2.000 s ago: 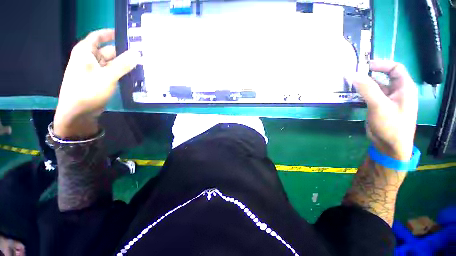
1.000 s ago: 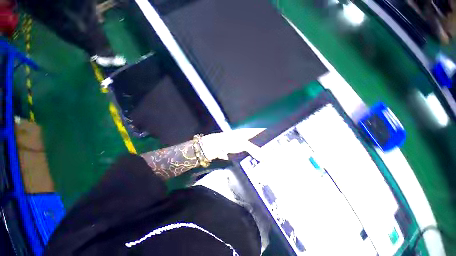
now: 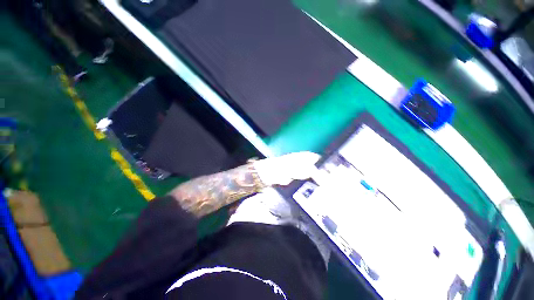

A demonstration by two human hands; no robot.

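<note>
A laptop base with its open inner side up (image 3: 398, 205) lies on the bench at the lower right, glaring white with small dark parts and a black edge. My left hand (image 3: 290, 168) is at the base's near left corner, palm side overexposed; its fingers reach the edge, but glare hides whether they grip it. My right hand is not in view.
A black foam pad (image 3: 257, 58) lies on the green bench beyond the base. A blue screw bin (image 3: 428, 105) sits on the bench's white rear edge. A dark cylinder (image 3: 497, 258) lies at the right. Cardboard (image 3: 38, 228) and a blue frame are at the lower left.
The view has swung to the left since the first frame, and my right hand has left the picture. Since the second, the base and bin appear slightly shifted; my left hand stays by the base's corner.
</note>
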